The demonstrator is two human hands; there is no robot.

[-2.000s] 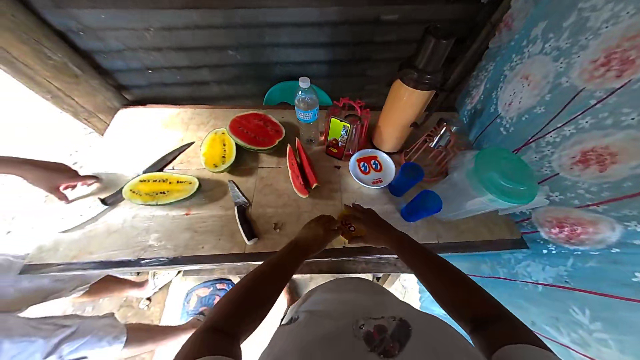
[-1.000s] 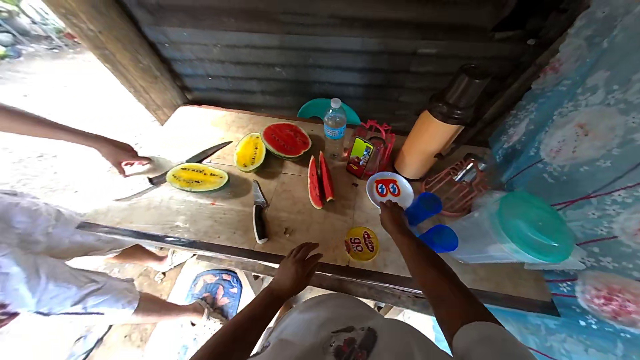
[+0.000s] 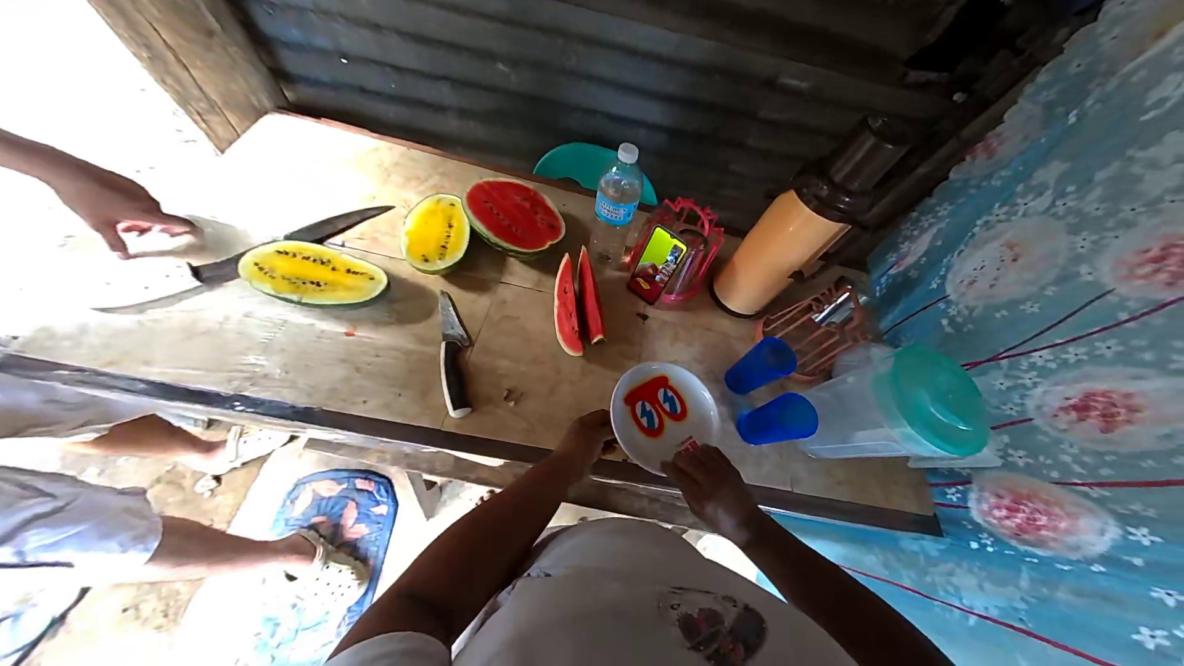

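A white plate with a red and blue print [image 3: 664, 416] is at the front edge of the table. My right hand [image 3: 712, 486] grips its lower rim. My left hand [image 3: 589, 437] is at the plate's left side, its fingers partly hidden by the plate, so its hold is unclear. The round yellow and red item seen earlier is out of sight. Beyond the plate lie two red watermelon slices [image 3: 567, 305]. A knife with a black and white handle [image 3: 453, 375] lies to their left. Two blue plastic cups [image 3: 779, 419] lie tipped to the right of the plate.
Watermelon halves, red [image 3: 514, 215] and yellow [image 3: 313, 273], a large knife [image 3: 342, 224], a water bottle [image 3: 617, 203], a phone [image 3: 659, 264], a thermos [image 3: 786, 250] and a pitcher with a green lid [image 3: 934, 400] are on the table. Another person's hand [image 3: 139, 217] is at the left.
The plate has moved from beside the blue cups to the front edge, with my right hand on it. My left hand has come to its left side. The yellow and red item is no longer visible.
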